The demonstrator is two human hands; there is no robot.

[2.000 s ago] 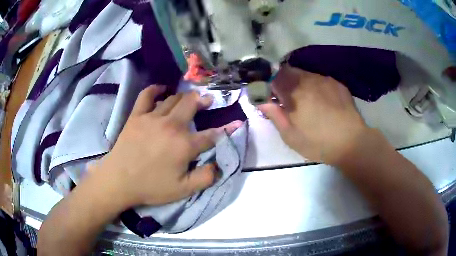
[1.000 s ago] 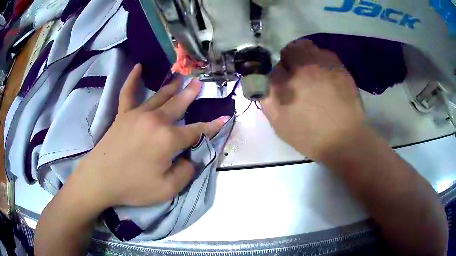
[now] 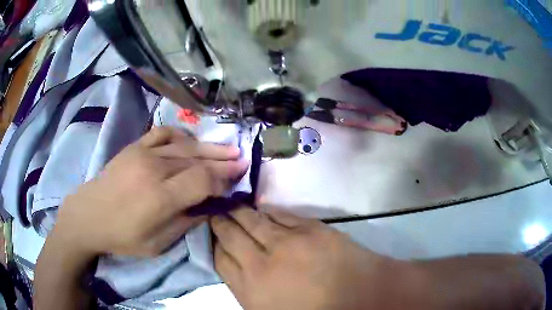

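Observation:
A light grey cloth panel (image 3: 172,266) with a dark purple strip (image 3: 256,166) lies on the machine bed, its upper end at the presser foot (image 3: 233,116). My left hand (image 3: 145,187) lies palm down on the cloth, left of and below the foot, fingertips near the seam edge. My right hand (image 3: 290,257) is at the lower end of the strip, touching my left hand's side; its fingertips pinch the purple and grey cloth edge. The needle tip is too blurred to tell.
The cream sewing machine head (image 3: 363,30) fills the top. Thread snips (image 3: 363,116) lie right of the needle, near a round silver cover (image 3: 309,140). A dark purple cloth (image 3: 430,97) lies under the arm. Grey garment pieces (image 3: 75,145) are piled left, beside a coral scrap (image 3: 189,115).
My right hand has moved from beside the needle down and left onto the cloth, uncovering the snips and round cover. The strip now runs up and down. My left hand has shifted slightly down.

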